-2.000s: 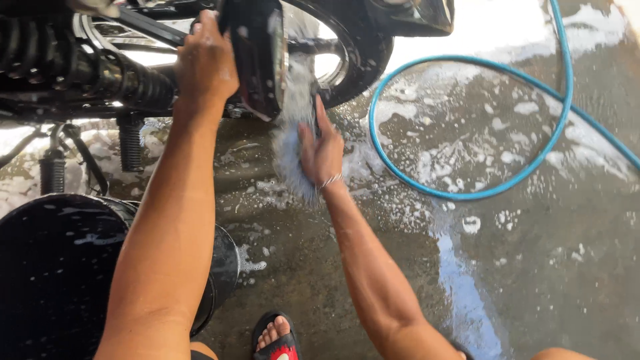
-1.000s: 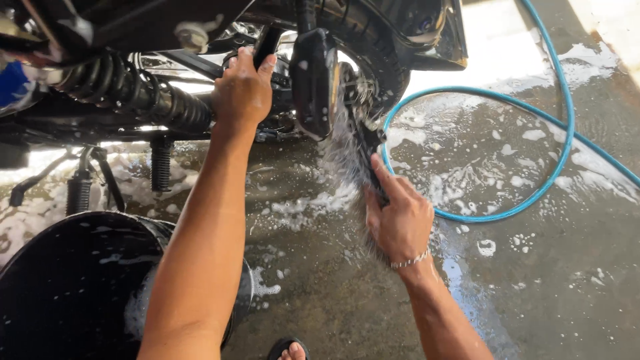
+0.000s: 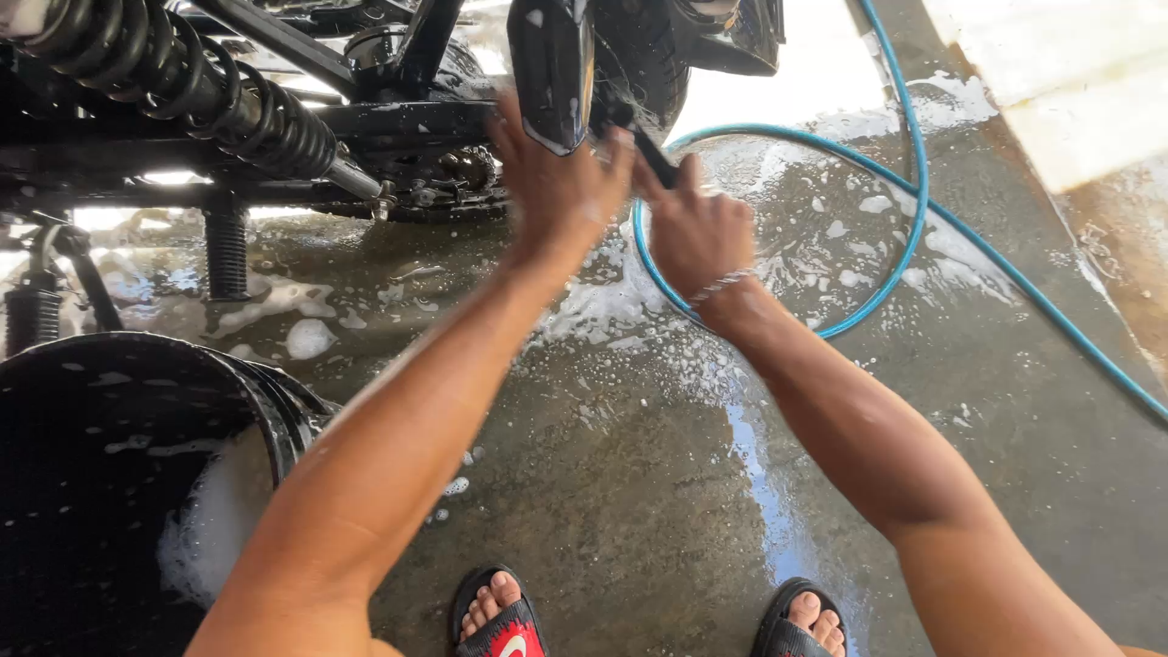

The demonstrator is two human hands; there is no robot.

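Note:
My right hand (image 3: 703, 228), with a chain bracelet at the wrist, grips the black handle of a brush (image 3: 655, 157) near the motorcycle's wheel; its bristles are blurred. My left hand (image 3: 561, 187) is blurred, its fingers spread at the lower end of a glossy black panel (image 3: 550, 78) flecked with foam. Whether it presses on the panel I cannot tell. Just right of that panel is the black tyre (image 3: 652, 68). A coil-spring shock absorber (image 3: 196, 91) slants across the upper left.
A black bucket (image 3: 265, 401) with suds stands at the lower left. A blue hose (image 3: 922, 196) loops over the wet, foamy concrete floor at the right. Rubber-covered footpegs (image 3: 224, 251) jut down at the left. My sandalled feet are at the bottom.
My left hand has left the black part it was on and come right, to the panel's lower end. The brush in my right hand has moved about beside the wheel. The view has shifted.

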